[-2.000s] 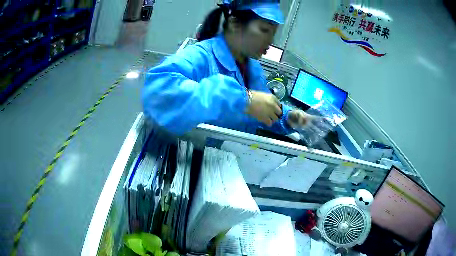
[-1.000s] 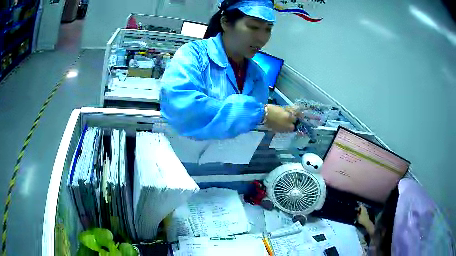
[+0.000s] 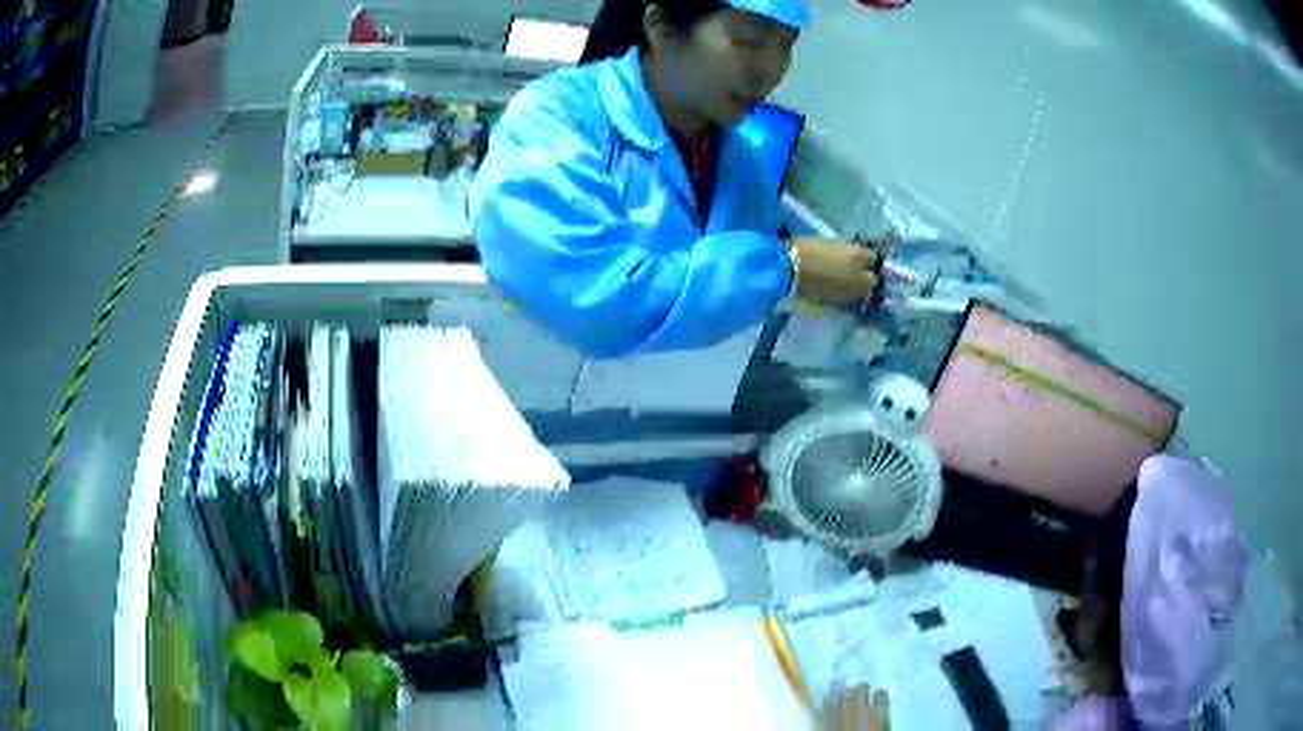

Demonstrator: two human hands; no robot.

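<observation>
Neither of my hands can be made out. Blurred bare fingertips show at the bottom edge beside an orange pen (image 3: 786, 660); whose they are is unclear. White papers (image 3: 650, 671) cover the near desk. A small black piece (image 3: 930, 618) and a longer dark strip (image 3: 976, 688) lie on the papers at the right. A white desk fan (image 3: 853, 486) with a round white figure on top stands behind them, beside a laptop with a pink screen (image 3: 1050, 407).
A person in a blue coat (image 3: 615, 214) leans over the partition (image 3: 157, 471), holding something clear and blurred. Upright folders (image 3: 443, 486) and a green plant (image 3: 293, 664) stand at the left. Part of a person in purple (image 3: 1183, 586) is at the right edge. A striped floor line (image 3: 86, 350) runs at far left.
The view has swung right and down, showing more of the near desk. The blue-coated person has reached towards the laptop side. Dark pieces and fingertips now show near the bottom.
</observation>
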